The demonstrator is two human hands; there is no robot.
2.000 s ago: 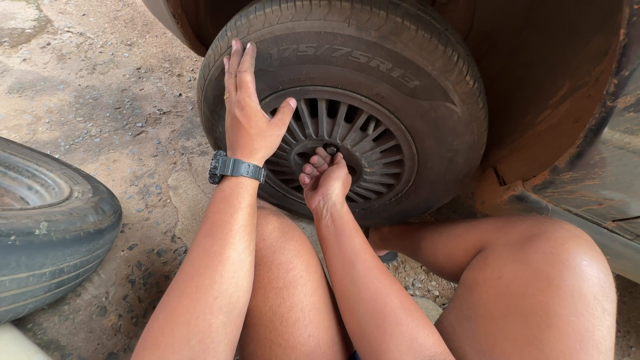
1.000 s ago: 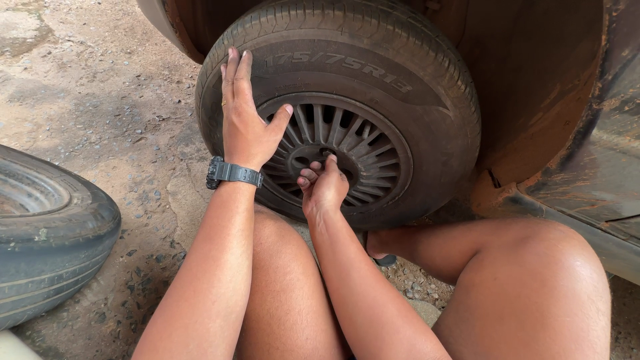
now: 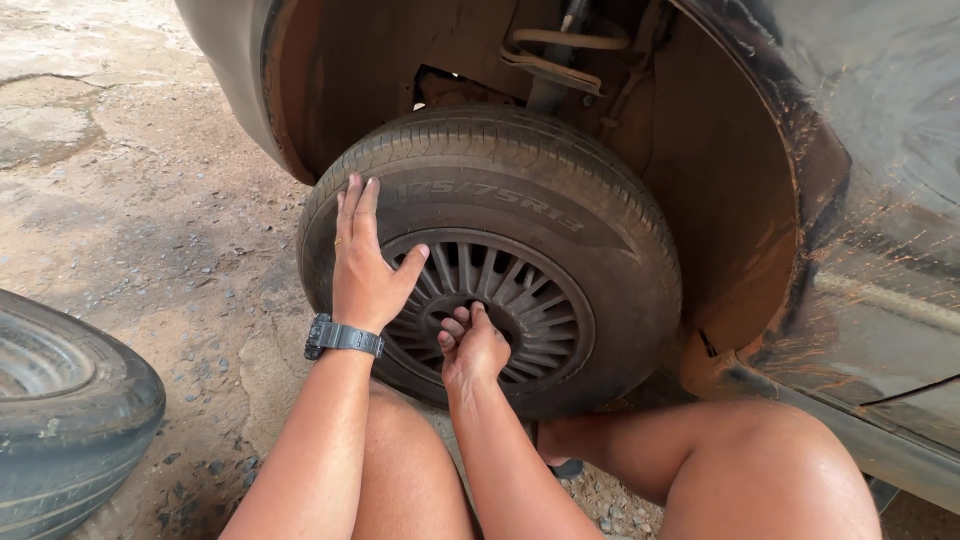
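Observation:
A car wheel with a black tire [image 3: 630, 300] and a grey multi-spoke rim [image 3: 551, 300] stands in the wheel arch. My left hand [image 3: 367, 277], wearing a dark wristwatch [image 3: 343, 337], rests against the left side of the tire, palm toward it, fingers up and thumb spread over the rim edge. At the hub, my right hand [image 3: 474, 341] has its thumb and fingertips pinched together by a bolt hole. The fingers hide whatever may be between them, so I cannot tell if a wheel nut is held.
A second tire on a silver rim [image 3: 90, 375] lies at the left on the rough concrete ground [image 3: 202, 285]. Above the wheel are a coil spring [image 3: 570, 37] and strut inside the rusty wheel arch [image 3: 720, 187]. The mud-spattered car body [image 3: 885, 300] is at the right, near my knee.
The view has tilted up, showing more of the wheel arch. My left hand stays on the tire. My right fingers have shifted slightly at the hub.

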